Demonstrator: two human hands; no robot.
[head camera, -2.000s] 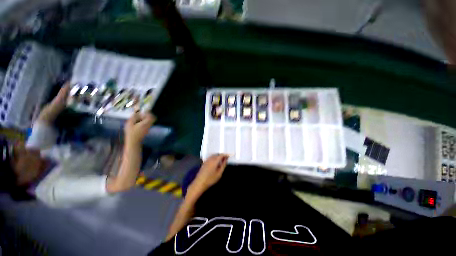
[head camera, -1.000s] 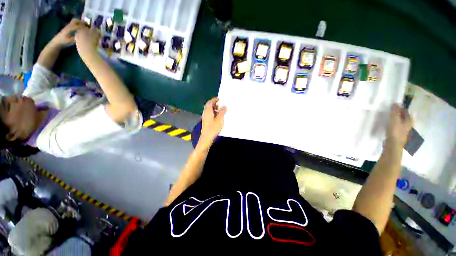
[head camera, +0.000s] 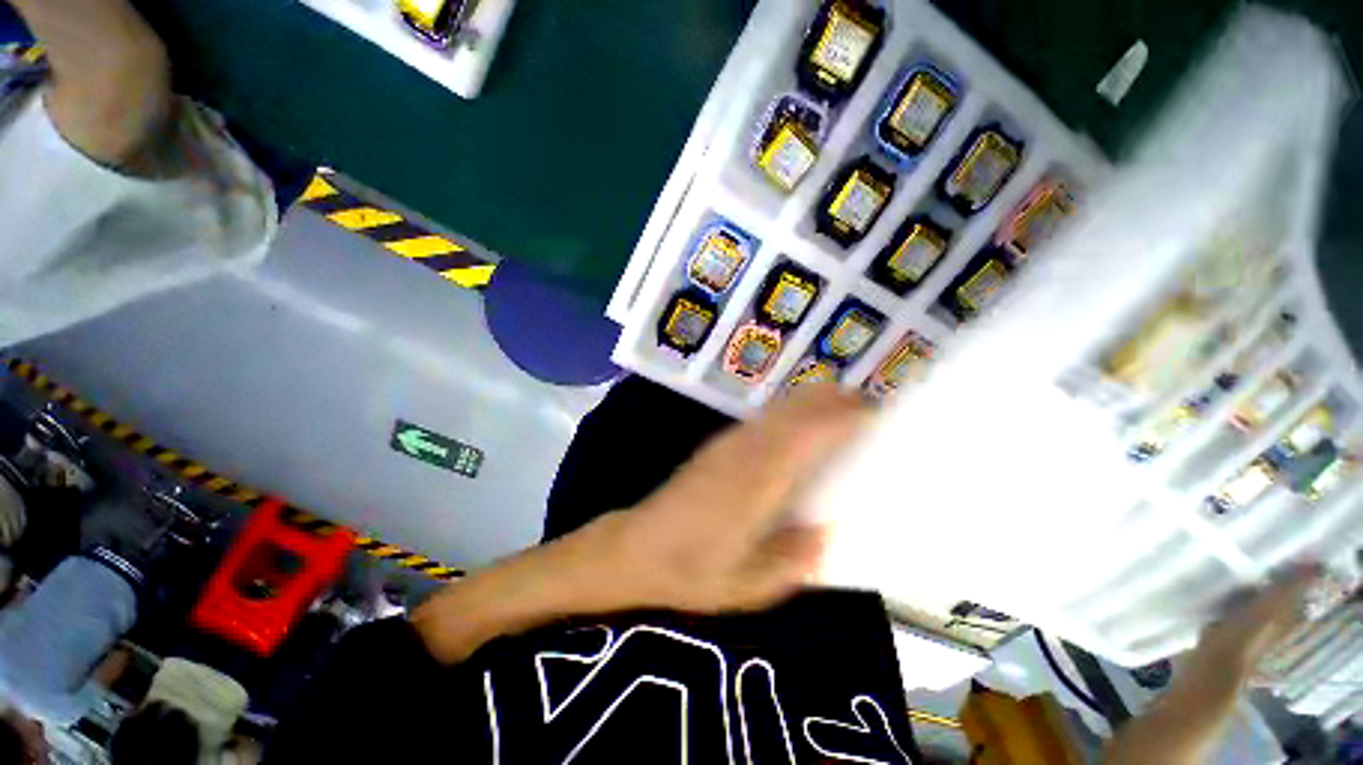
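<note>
A white compartment tray (head camera: 957, 523), strongly blurred, is tilted and raised at the right, with several small watch units in its far pockets. My left hand (head camera: 733, 508) grips its left edge. My right hand (head camera: 1226, 658), blurred and low at the right, is at its near right edge. A second white tray (head camera: 700, 191) lies on the green bench, partly hidden behind the raised one. Its pockets hold watch units with pale yellowish centres, among them a black-rimmed one (head camera: 842, 48) and a blue-rimmed one (head camera: 916, 114).
A neighbour's tray corner (head camera: 476, 57) and white sleeve (head camera: 135, 224) are at the upper left. Yellow-black tape (head camera: 396, 232), a purple round seat (head camera: 546, 326) and a red stool (head camera: 269, 575) are left of me. An orange-brown block (head camera: 1009, 728) is at the lower right.
The tray in my hands has been lifted and moved right, uncovering the filled tray beneath. My left hand has moved right with it. The view has turned and come closer.
</note>
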